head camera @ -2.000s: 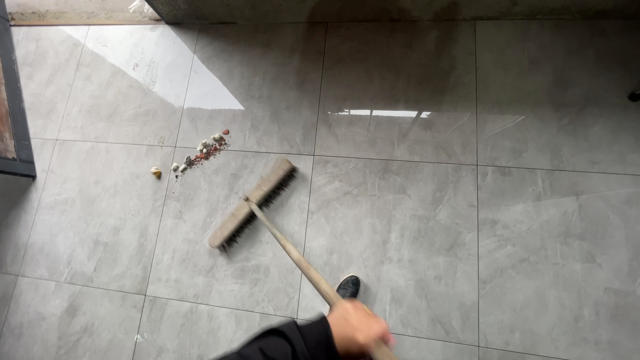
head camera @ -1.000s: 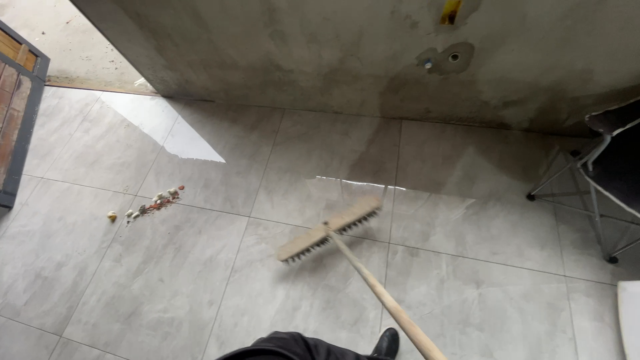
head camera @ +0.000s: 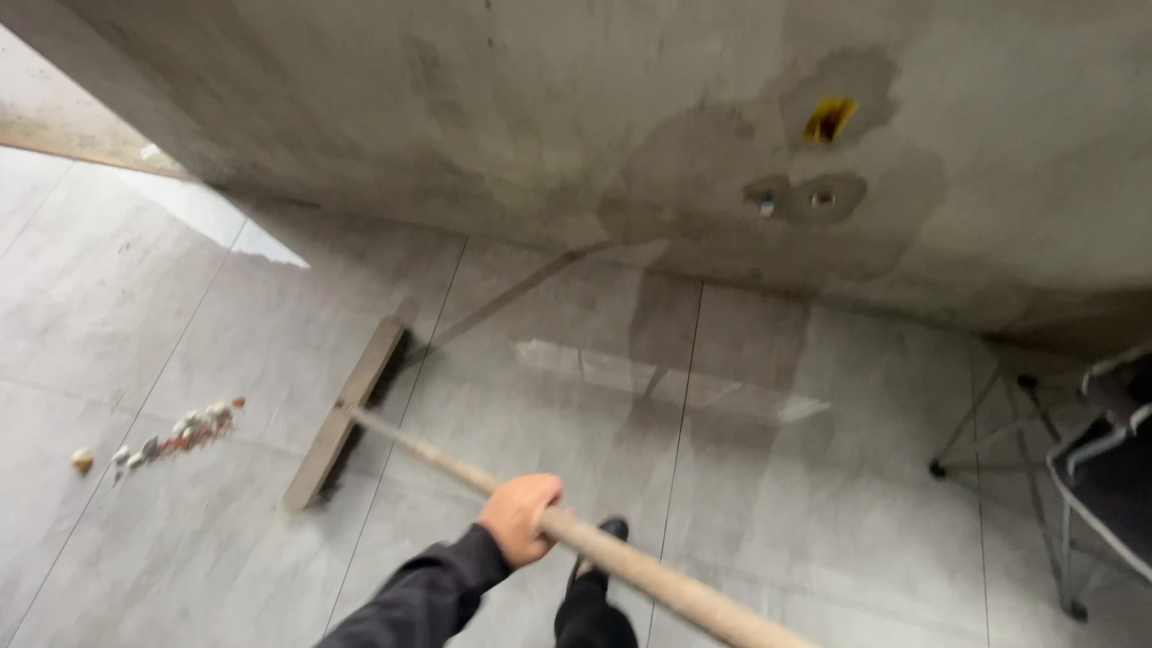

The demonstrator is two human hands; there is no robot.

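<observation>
A push broom with a wooden head (head camera: 346, 414) and dark bristles rests on grey floor tiles, left of the middle. Its long wooden handle (head camera: 661, 580) runs down to the lower right edge. Around the middle of that handle my left hand (head camera: 524, 517) is closed, coming from a dark sleeve. My right hand is out of view. To the left of the broom head, apart from it, lies a line of rubble bits (head camera: 184, 432), whitish and reddish. One yellowish lump (head camera: 82, 461) sits at the far left end of the line.
A bare cement wall (head camera: 504, 117) with damp patches and a yellow wall box (head camera: 830, 119) rises beyond the floor. At the right stands a folding chair (head camera: 1111, 472) with thin metal legs. My dark shoe (head camera: 615, 528) is below the middle.
Between one second ago and now, the broom head has moved left toward the rubble and turned steeper. My left hand has come into view on the handle. The view has shifted toward the wall.
</observation>
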